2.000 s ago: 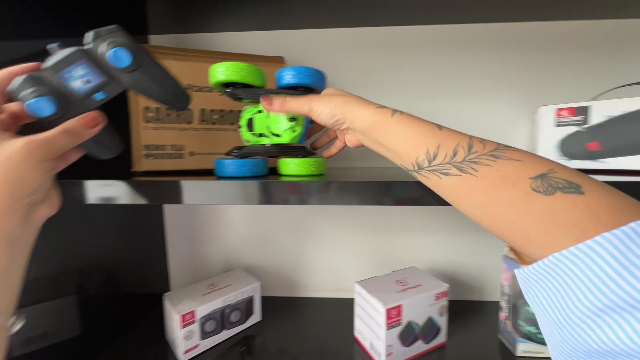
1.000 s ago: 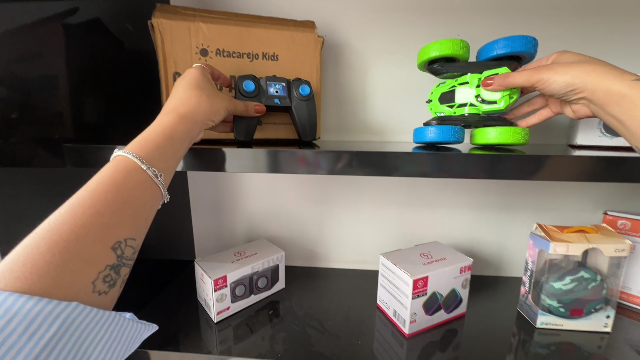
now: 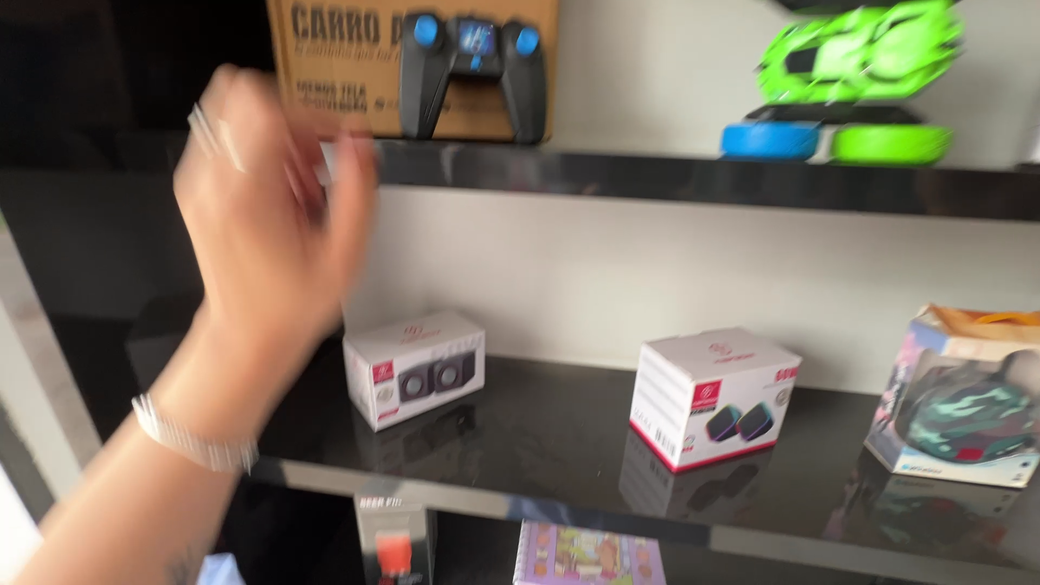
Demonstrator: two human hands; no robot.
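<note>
My left hand (image 3: 260,195), blurred, is raised at the left with bent fingers and nothing seen in it, just left of the upper shelf's edge. A silver bracelet is on its wrist. The black game-style remote control (image 3: 474,77) with blue sticks stands upright on the upper shelf, against a printed cardboard box (image 3: 341,73). Further right on that shelf the green toy car (image 3: 861,61) stands on a blue wheel and a green wheel; its top is cut off by the view. My right hand is out of view.
The glossy black upper shelf (image 3: 634,179) crosses the view. Below, the lower shelf (image 3: 561,439) holds two white speaker boxes (image 3: 416,370) (image 3: 715,398) and a windowed box (image 3: 959,406) with a camouflage speaker. Under it are a dark box (image 3: 396,540) and a spiral notebook (image 3: 589,556).
My left hand has let go of the remote control and moved left and away from it. My right hand, on the toy car a second ago, has left the view. The view has tilted down.
</note>
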